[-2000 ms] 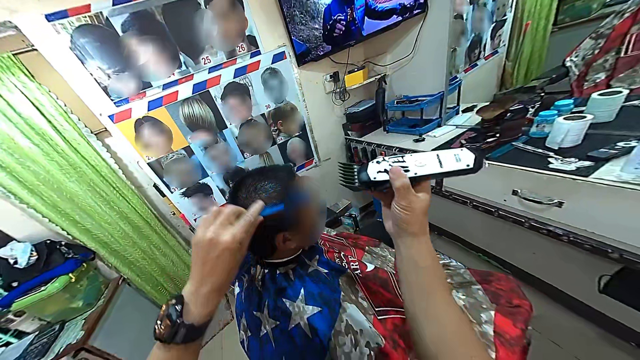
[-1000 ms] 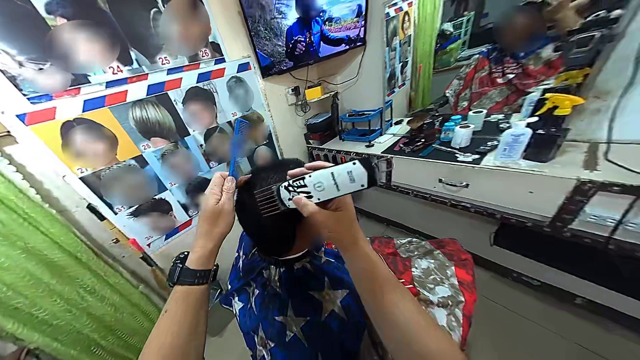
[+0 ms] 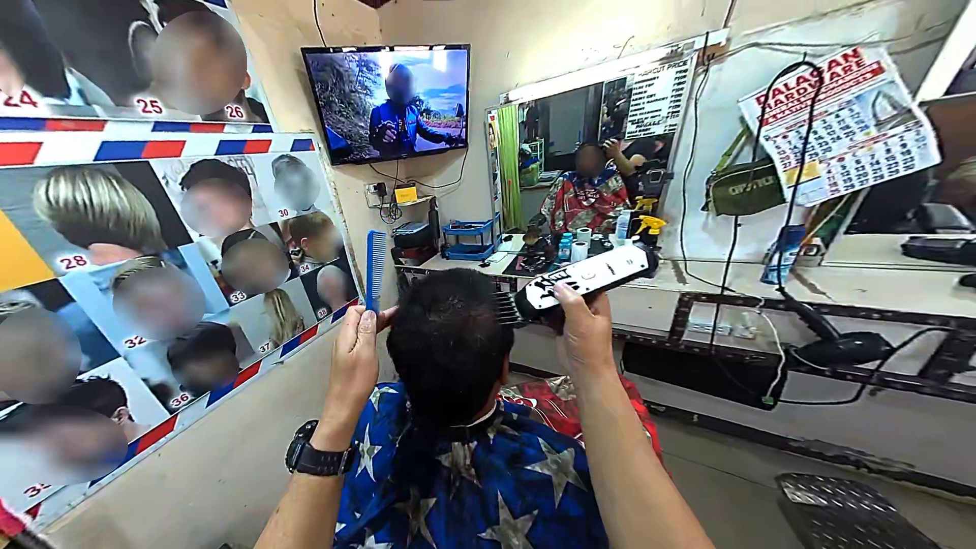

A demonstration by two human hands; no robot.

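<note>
A seated person with short dark hair (image 3: 450,343) faces away from me, draped in a blue, star-printed barber cape (image 3: 488,480) with red parts at the front. My left hand (image 3: 356,347) holds a blue comb (image 3: 374,268) upright beside the left side of the head; its fingertips reach toward the hair. In my right hand (image 3: 585,324) is a white and black hair clipper (image 3: 591,276) with a dark comb guard (image 3: 509,308). The guard's teeth are at the right side of the head, touching or very close to the hair.
Ahead, a counter (image 3: 690,282) carries blue trays (image 3: 471,240), bottles and a yellow spray bottle (image 3: 650,227) below a wall mirror (image 3: 587,152). Haircut posters (image 3: 175,252) cover the left wall. Cords hang at the right, near another clipper (image 3: 839,347). A metal footrest (image 3: 846,511) stands lower right.
The clipper has moved from over the hair to the right side of the head. The comb, lying flat by the head two seconds ago, now stands upright. The view has turned.
</note>
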